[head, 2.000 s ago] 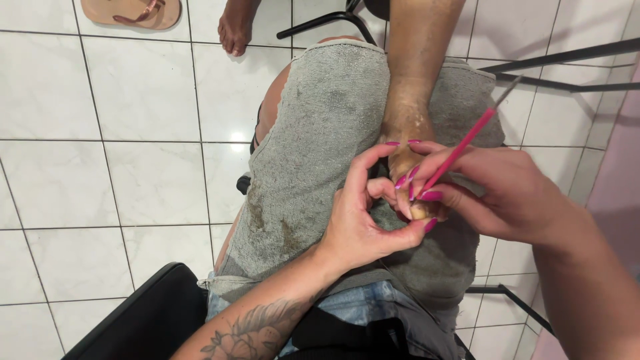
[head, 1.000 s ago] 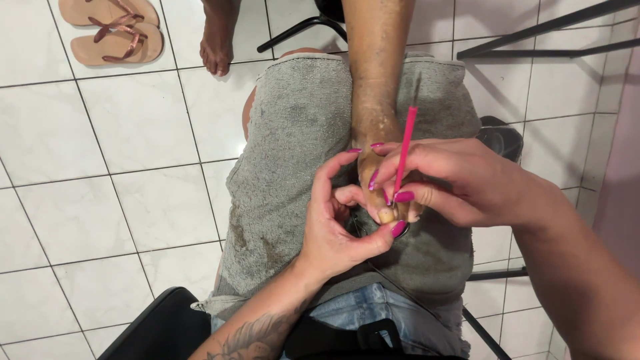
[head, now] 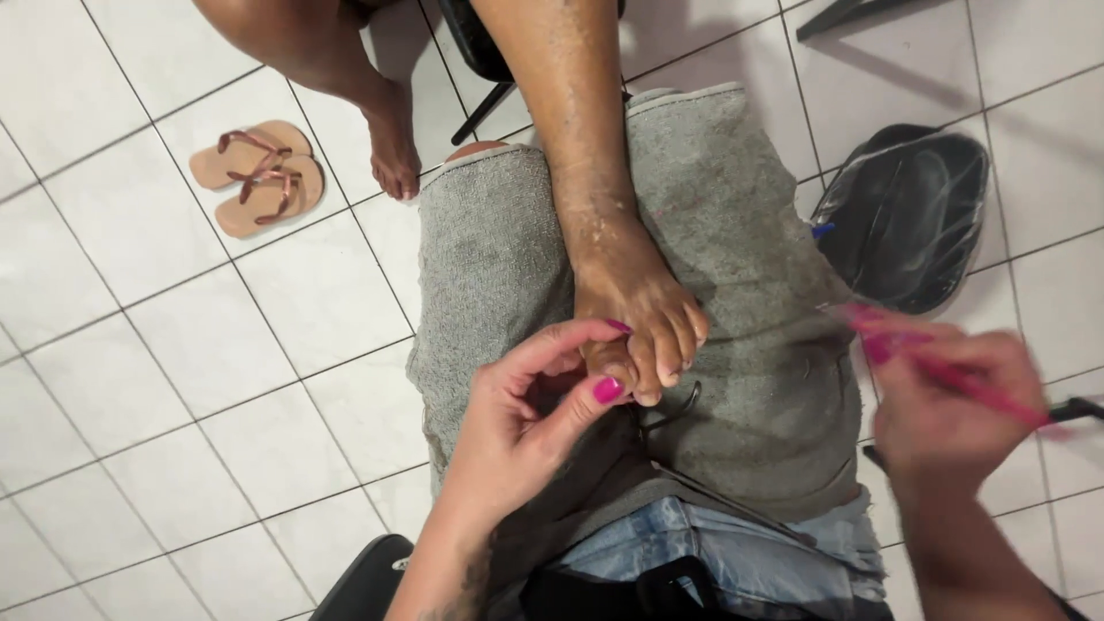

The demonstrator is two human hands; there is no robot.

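Note:
Another person's foot (head: 634, 285) rests on a grey towel (head: 742, 345) spread over my lap. My left hand (head: 526, 414) holds the big toe between thumb and fingers. Off to the right of the towel, my right hand (head: 949, 405) grips a pink-handled tool (head: 983, 392); it is blurred, and its tip points up and left, away from the foot. The tool's exact kind cannot be told. A thin dark curved thing (head: 681, 414) lies on the towel just below the toes.
A black basin with a clear plastic liner (head: 914, 216) stands on the tiled floor at the right. Tan flip-flops (head: 267, 185) lie at the upper left, near the person's other foot (head: 394, 155). Black furniture legs (head: 483, 112) stand beyond the towel.
My right hand has moved away from the toes to the right with the pink tool, which was upright at the big toe before. My left hand remains at the toe. The view has shifted.

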